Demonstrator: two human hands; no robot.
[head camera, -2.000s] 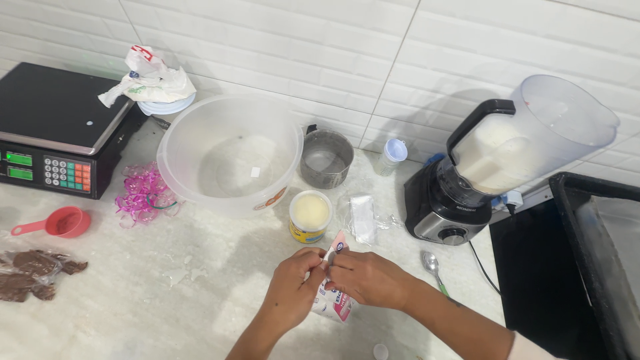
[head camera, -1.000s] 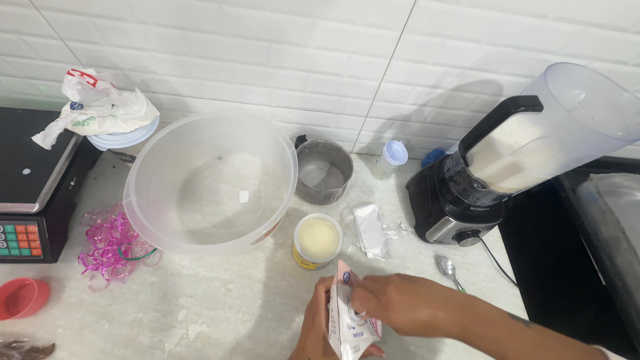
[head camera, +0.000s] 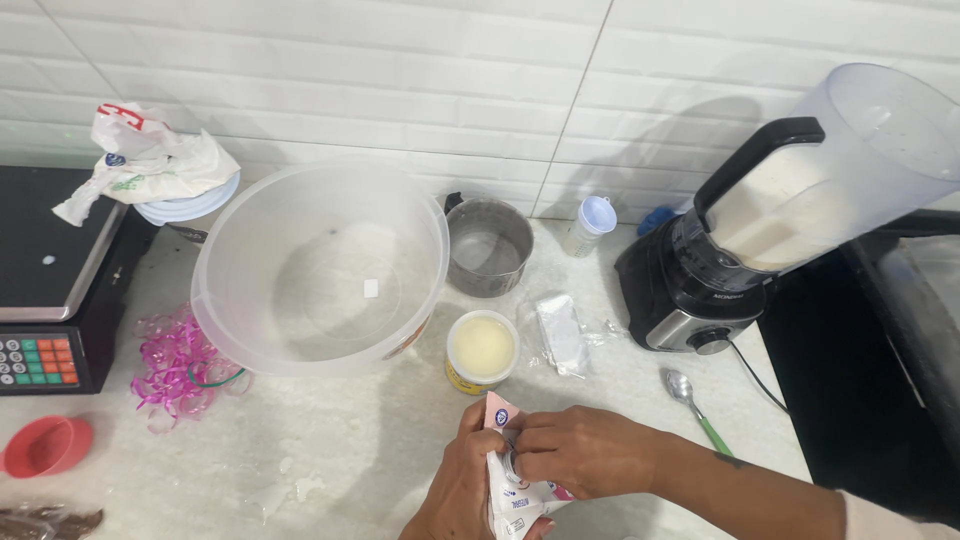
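Note:
A white and pink carton (head camera: 517, 499) with a round spout near its top is in my left hand (head camera: 466, 480), which wraps its side from the left. The fingers of my right hand (head camera: 577, 454) close on the spout, so the cap is mostly hidden. Just beyond the carton stands an open tub of pale yellow powder (head camera: 482, 347). Behind it are a metal pot (head camera: 489, 247) and, to the left, a large translucent plastic bowl (head camera: 322, 270) with a small white square inside. A blender (head camera: 694, 281) holding whitish contents stands at the right.
A digital scale (head camera: 45, 240), a crumpled plastic bag (head camera: 161, 161) on blue lids, pink ribbon (head camera: 176, 367) and a red measuring cup (head camera: 51, 448) lie left. A blue-lidded shaker (head camera: 590, 227), a clear wrapper with a white item (head camera: 562, 335) and a green-handled spoon (head camera: 694, 405) are right of centre.
Both hands stay at the carton, which was lower and tilted among the fingers two seconds ago and now shows its spout. The view has shifted closer to the counter's middle.

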